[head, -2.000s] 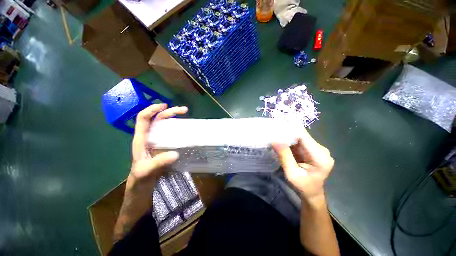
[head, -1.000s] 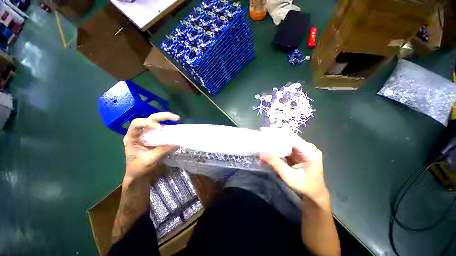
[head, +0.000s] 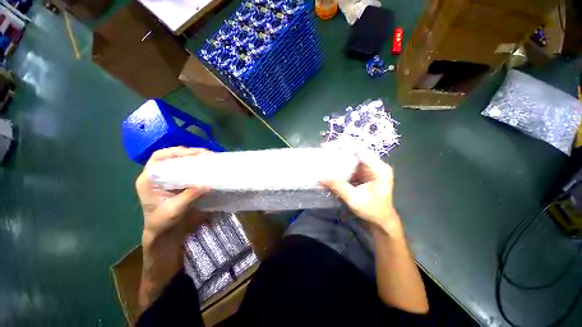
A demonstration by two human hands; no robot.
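A long, flat, silvery-white wrapped bundle (head: 255, 171) is held level above my lap, its upper face white with glare and its lower side grey and dimpled. My left hand (head: 169, 191) grips its left end, thumb in front and fingers over the top. My right hand (head: 367, 185) grips its right end, thumb in front. What is inside the wrap cannot be seen. The open packing carton (head: 122, 274) is below by my legs, with rows of silvery bundles (head: 217, 249) in it, partly hidden by my left arm.
On the green workbench (head: 447, 191) are a tall stack of blue PCB panels (head: 281, 70), a pile of small white-leaded parts (head: 364, 128), a brown box with a cut opening (head: 472, 45), a clear bag (head: 539, 110) and black cables (head: 510, 255). A blue stool (head: 150, 128) stands on the floor.
Both hands have moved a little to the left with the bundle. The flap of clear wrap that hung along its lower side now lies closer against the bundle.
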